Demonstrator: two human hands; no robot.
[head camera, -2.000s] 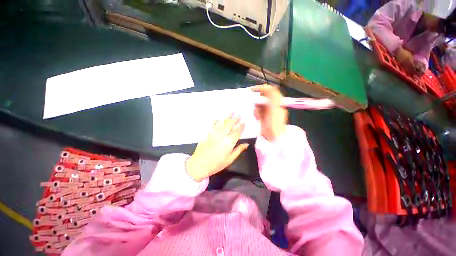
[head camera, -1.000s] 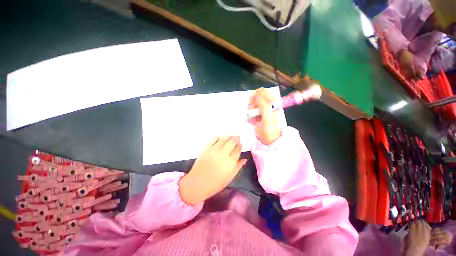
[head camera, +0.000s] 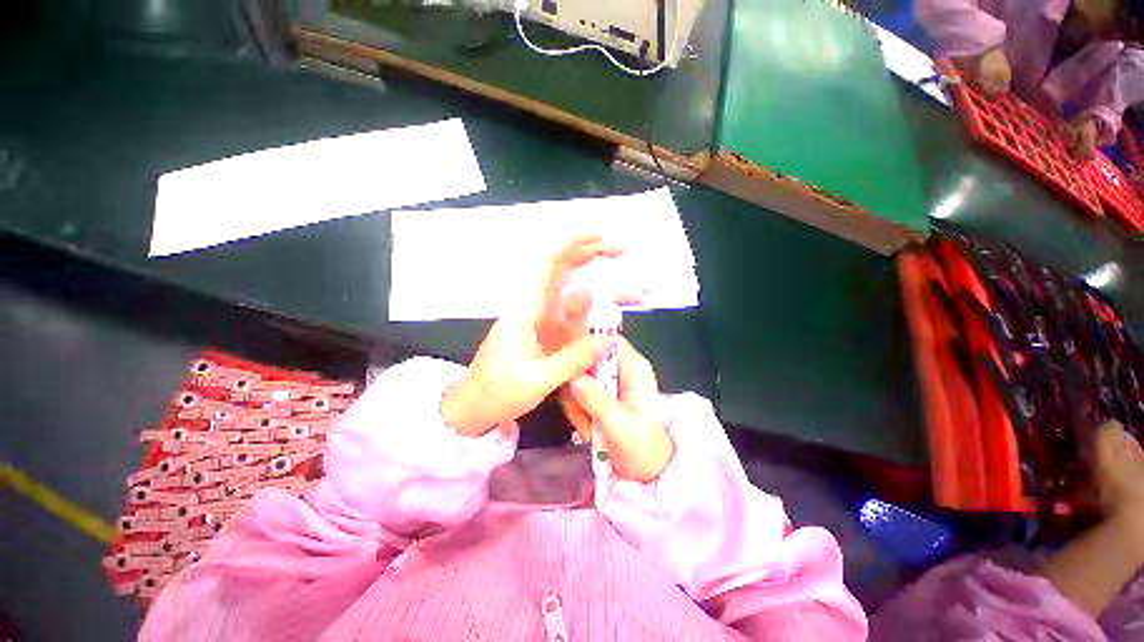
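Note:
A thick white-pink pen (head camera: 605, 355) with dark print stands out between my two hands, pointing away from my body. My right hand (head camera: 631, 411) is closed around its lower part. My left hand (head camera: 521, 364) has its thumb on the pen and its fingers curled around the far end, which is overexposed, so the tip is unclear. A white paper sheet (head camera: 458, 257) lies on the dark green bench just beyond my hands, partly hidden by them. A second white paper strip (head camera: 314, 188) lies to its left, slightly slanted.
A tray of pinkish-red flat parts (head camera: 232, 452) is at the lower left. Red trays with black parts (head camera: 972, 376) stand at the right, with another person's hand (head camera: 1117, 464) beside them. A green board (head camera: 815, 113) and a cream-white box (head camera: 609, 25) are at the back.
My left hand has lifted off the paper and moved to the pen. My right hand has come back toward my body with the pen, which has turned from slanting right to pointing forward.

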